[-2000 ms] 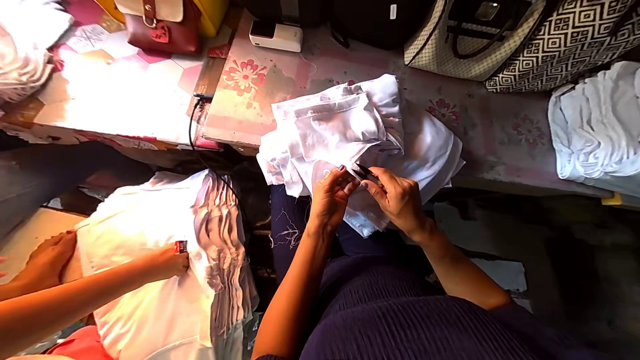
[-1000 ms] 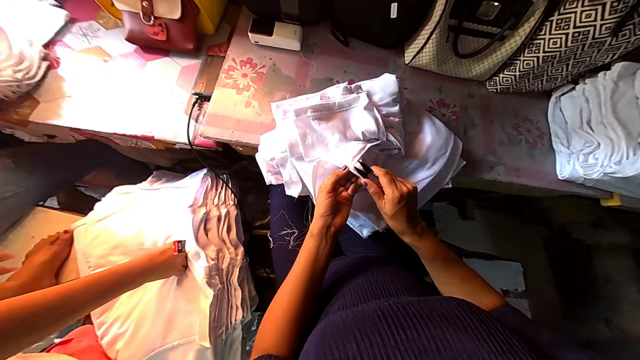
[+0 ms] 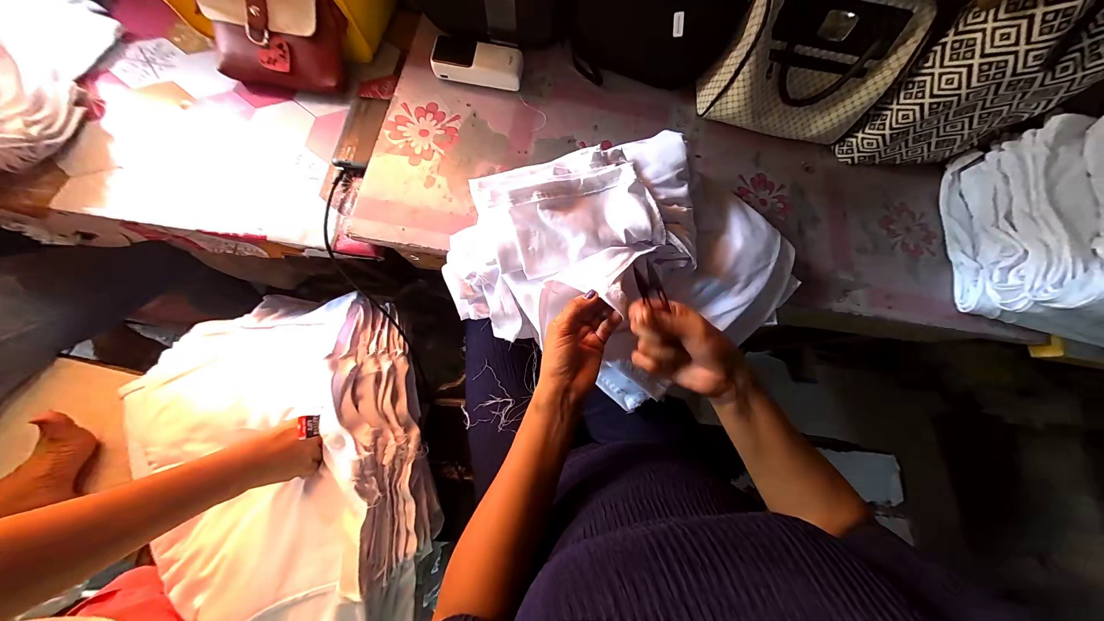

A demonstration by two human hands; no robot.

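White fabric pieces [image 3: 578, 216] lie heaped at the table's front edge and hang over my lap. My left hand [image 3: 580, 345] pinches the near edge of this cloth between thumb and fingers. Just to its right, my right hand [image 3: 681, 349] is closed around small dark thread snips [image 3: 652, 286], whose two points face up and away from me, apart from each other, over the cloth. This hand is blurred. Loose threads [image 3: 500, 401] lie on my dark trousers, left of the cloth. A pale blue piece [image 3: 625, 384] shows below my hands.
At the left, another person's hand [image 3: 293, 448] rests on a stack of white fabric [image 3: 233, 371]. A black cable [image 3: 332, 224] runs down beside it. Handbags [image 3: 811, 78] and a white device [image 3: 476, 63] stand along the table's back. More folded white cloth [image 3: 1026, 216] lies at the right.
My right hand has drawn a little away from my left, and the snips' dark points now show clearly above it. My left hand stays at the cloth's edge.
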